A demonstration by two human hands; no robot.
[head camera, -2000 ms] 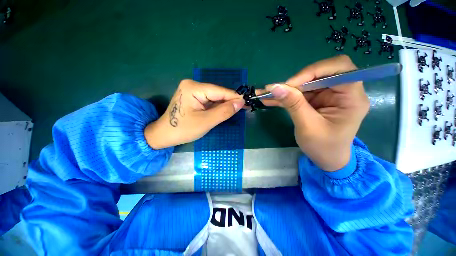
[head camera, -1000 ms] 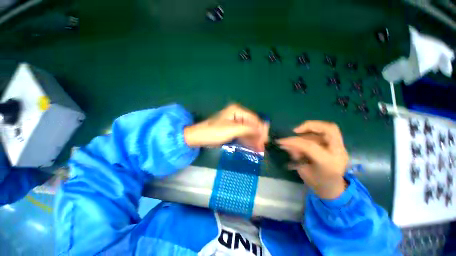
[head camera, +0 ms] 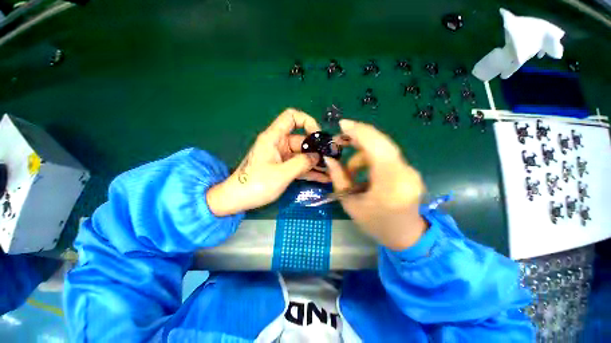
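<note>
My left hand (head camera: 264, 164) holds a round black housing (head camera: 313, 145) between thumb and fingers, with small bright spots on its face. My right hand (head camera: 375, 181), partly blurred, has its thumb and index finger at the housing's right side. Silver tweezers (head camera: 326, 199) lie in the lower fingers of my right hand, tips pointing left. What lies between my right fingertips is too blurred to tell. The blue strip (head camera: 302, 241) runs below my hands, over the padded edge. A black many-armed part (head camera: 333, 113) lies on the mat just beyond my hands.
Rows of many-armed parts (head camera: 372, 67) lie on the green mat (head camera: 174, 87). More lie on a white sheet (head camera: 546, 236) at right, above a clear blister tray (head camera: 553, 285). A dark blue tray (head camera: 546, 92) and crumpled white wipe (head camera: 526, 43) are upper right; a white box (head camera: 43, 184) stands left.
Two seconds ago both hands held a many-armed part with the tweezers pinched; one second ago my hands were apart and blurred. Now they meet at a round housing, and the tweezers sit lower.
</note>
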